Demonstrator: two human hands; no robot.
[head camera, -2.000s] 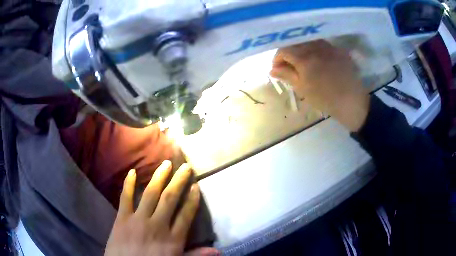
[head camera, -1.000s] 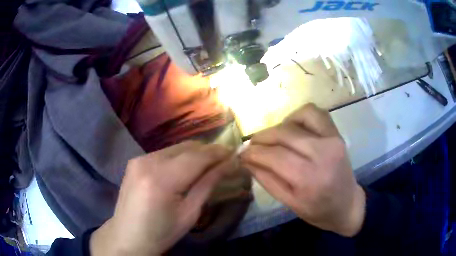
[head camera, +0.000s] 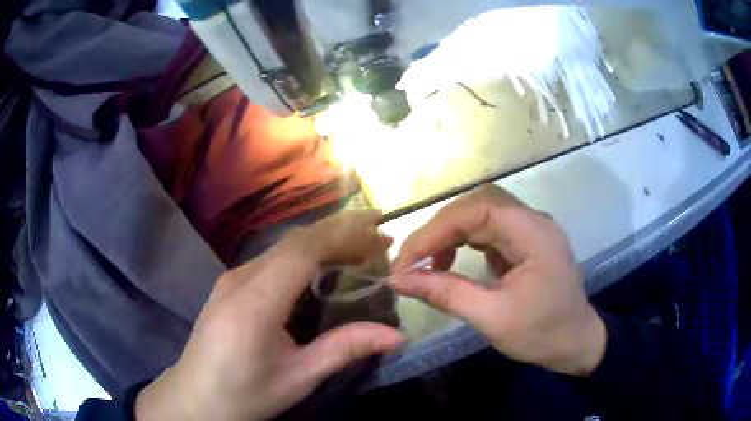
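My right hand (head camera: 502, 279) pinches a thin white strip (head camera: 354, 289) between thumb and forefinger. The strip forms a loop running left toward my left hand (head camera: 272, 316). My left hand lies at the grey garment end (head camera: 358, 308) near the table's front edge, thumb and fingers spread around it; whether it grips the cloth or the strip is unclear. The maroon panel (head camera: 255, 164), orange under the lamp, runs from there to the glowing needle area (head camera: 350, 115). The grey garment body (head camera: 123, 238) is heaped at the left.
The white sewing machine head (head camera: 247, 49) stands above. A fringed bundle of white strips (head camera: 568, 74) lies on the yellowish bed plate (head camera: 494, 140), right of the needle. A small dark tool (head camera: 704, 133) lies at the far right of the white table (head camera: 609, 193).
My hands were close together at the strip. Now my left thumb and fingers are spread apart, and the strip shows as a loop from my right fingertips. The view has shifted slightly.
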